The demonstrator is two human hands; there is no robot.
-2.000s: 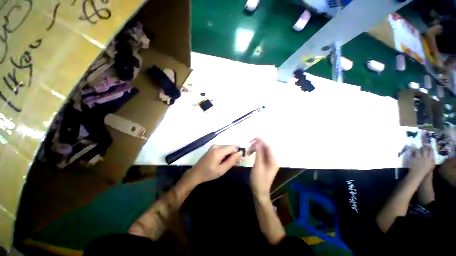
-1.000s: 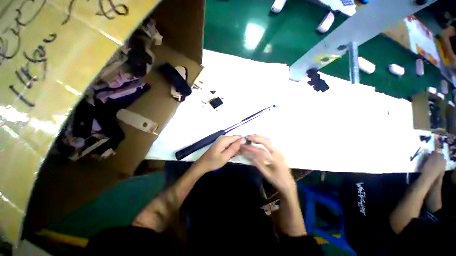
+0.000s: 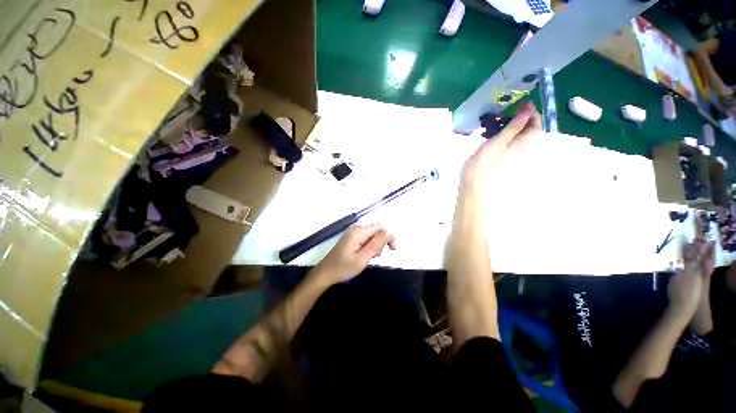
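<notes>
My right hand point(image 3: 502, 147) reaches forward to the cluster of black pieces point(image 3: 491, 123) at the foot of the grey post. Its fingertips are beside the post and partly cover the cluster; whether they grip a piece is unclear. My left hand point(image 3: 359, 248) rests at the near edge of the white sheet point(image 3: 403, 133), fingers curled together; no part can be made out in it. The small hammer point(image 3: 355, 216) lies diagonally on the sheet, black grip toward the left hand's side, metal head away. A small dark square piece point(image 3: 341, 171) lies beyond it.
The grey post point(image 3: 557, 48) stands at the far edge with a clear tube point(image 3: 549, 101) beside it. A large carton point(image 3: 278, 64) of mixed shells is at left. White and pink housings point(image 3: 585, 109) lie on green beyond. A neighbouring person's hands point(image 3: 694, 266) work at right.
My right hand has left my left hand and moved forward and right to the black cluster. My left hand has stayed near the sheet's front edge.
</notes>
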